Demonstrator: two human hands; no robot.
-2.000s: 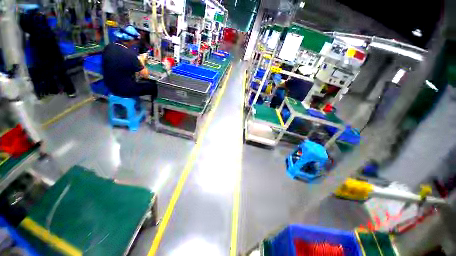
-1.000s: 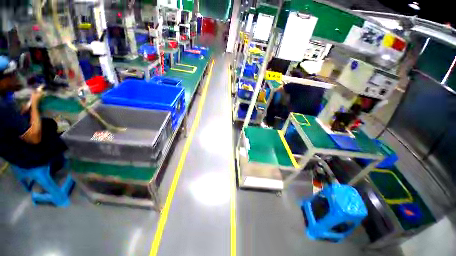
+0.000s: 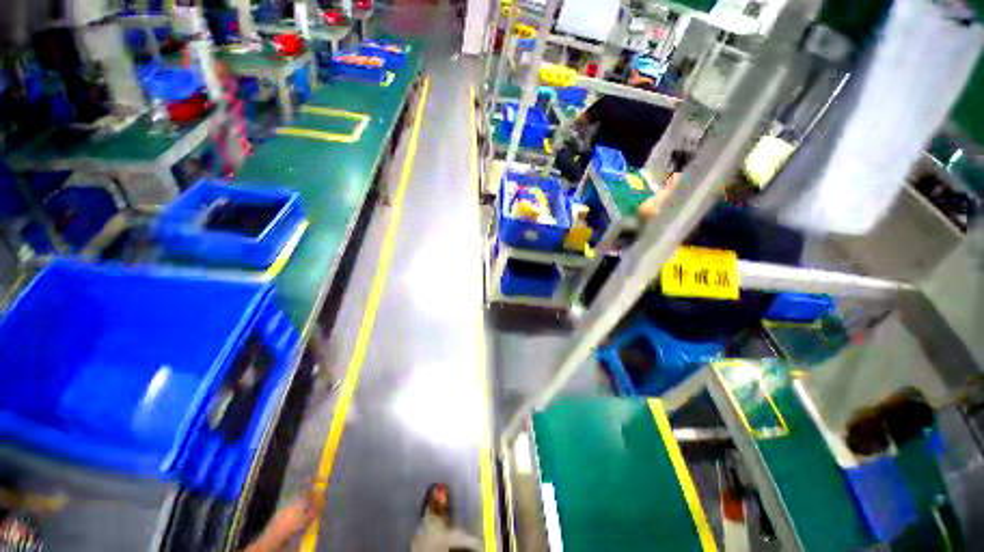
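My left hand [image 3: 285, 525] shows small and blurred at the bottom edge, left of centre, over the yellow floor line. Its fingers are not distinct, and I cannot tell if it holds anything. My right hand is out of view. Nearest on the left is a large blue tote [image 3: 113, 361], which looks empty, on top of stacked blue totes. Nearest on the right is a green-topped bench [image 3: 604, 474] with a yellow stripe. A foot [image 3: 437, 501] shows on the aisle floor at the bottom.
The grey aisle [image 3: 432, 323] runs ahead between yellow lines. A smaller blue tote [image 3: 232, 221] stands on the long green bench [image 3: 324, 162] at left. At right are a yellow sign [image 3: 699, 273] on a metal frame, a blue stool [image 3: 658, 358], shelved blue bins [image 3: 532, 210] and a partly hidden person in dark clothes.
The view has moved forward along the aisle. The seated person and grey tote at left have passed mostly out of view. The blue totes and right-hand bench are nearer, and my left hand has appeared.
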